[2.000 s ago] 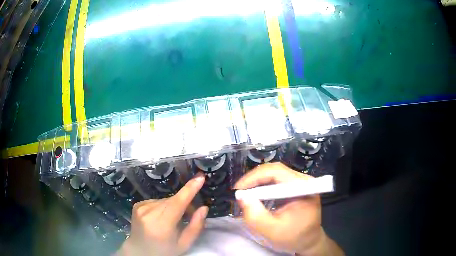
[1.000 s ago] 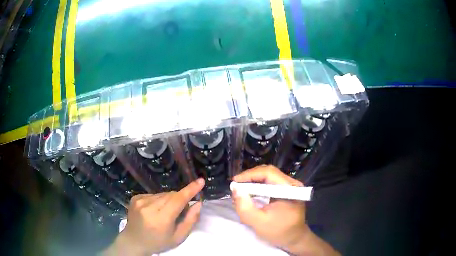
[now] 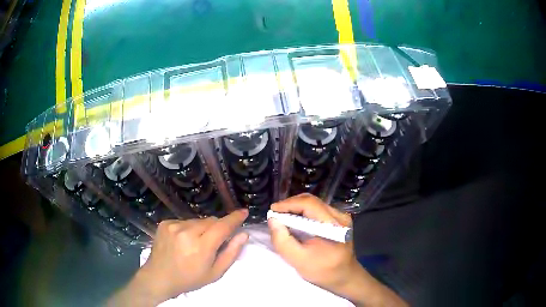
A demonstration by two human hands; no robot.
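Note:
A clear blister tray [image 3: 254, 81] leans tilted from the bench edge down to my lap, with a white label at its upper right and a dark red dot at its left end. Black round parts [image 3: 246, 144] with silvery rings sit in rows in its channels. My left hand [image 3: 194, 249] has its index fingertip at the near end of a middle channel, thumb apart, holding nothing. My right hand [image 3: 314, 246] holds a white marker pen [image 3: 310, 226] between thumb and fingers, its front end pointing left at the same channel. The marker's tip is too small to make out.
The green-matted bench [image 3: 209, 30] lies beyond the tray, with yellow tape [image 3: 76, 54] at left, another yellow strip and a blue strip at right. White clothing shows below my hands. The area right of the tray is dark.
The tray appears higher in view, showing more of the channels. Both hands have shifted slightly down the same channel toward my body. The marker now slants more, its rear end lower and further left.

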